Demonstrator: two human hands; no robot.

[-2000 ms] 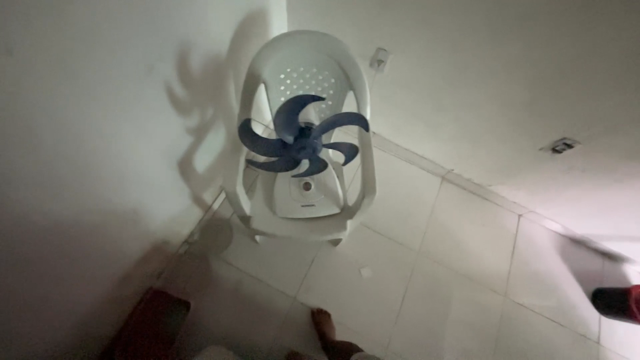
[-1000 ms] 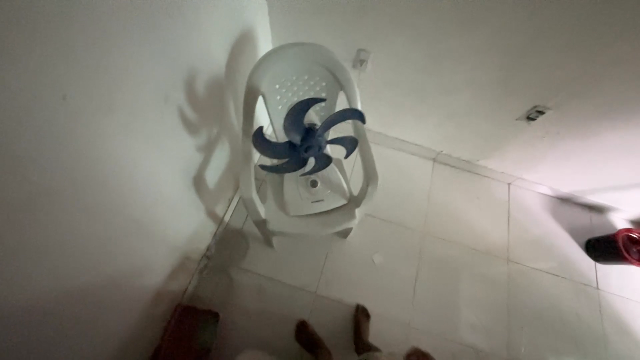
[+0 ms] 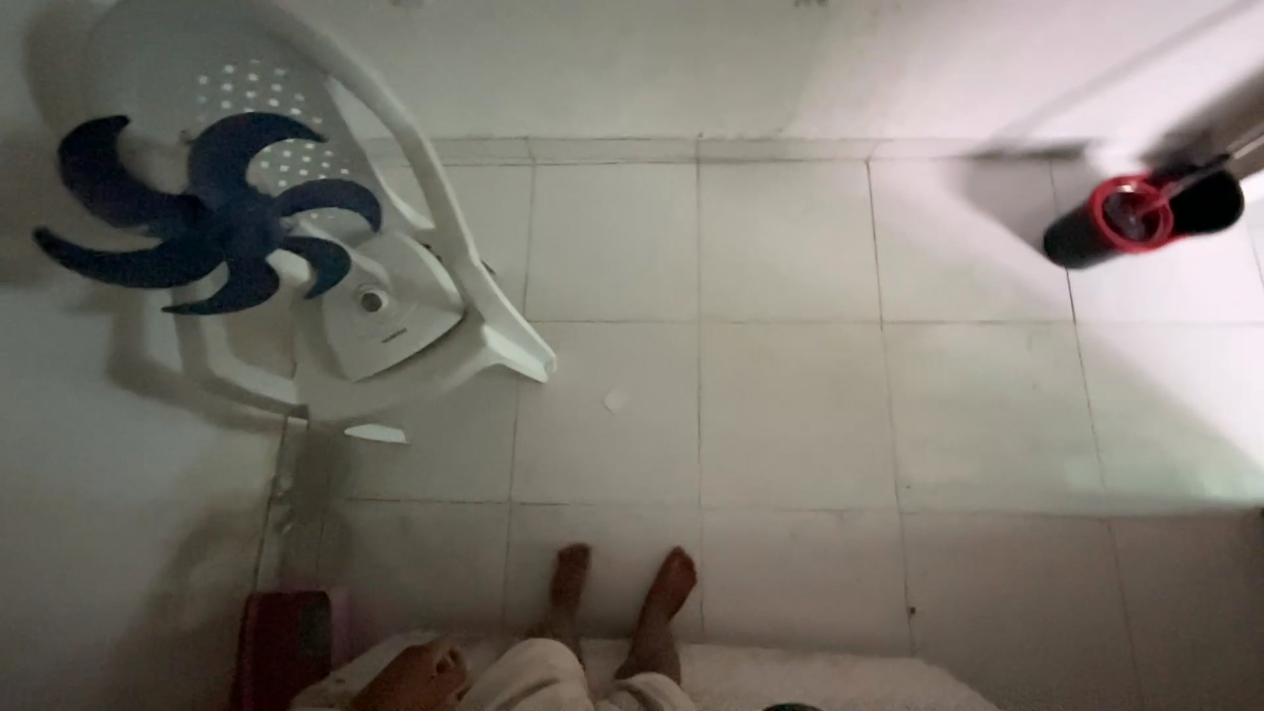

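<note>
At the bottom edge, left of my knees, lies my left hand (image 3: 420, 676), its fingers curled; whether it holds anything cannot be made out. My right hand is not in view. A white plastic armchair (image 3: 444, 197) stands at the upper left, far from the hand. On its seat rests a fan with a white base (image 3: 395, 321) and dark blue curved blades (image 3: 237, 222), with no guard around them.
Pale tiles (image 3: 790, 395) cover the floor, with a small white scrap (image 3: 615, 400). A black and red container (image 3: 1131, 217) stands at the upper right. At the lower left is a reddish bin-like object (image 3: 286, 647). My feet rest near a pale padded edge (image 3: 820, 667).
The view has swung right and down, so the chair and fan now appear farther left. My left hand has come into view at the bottom.
</note>
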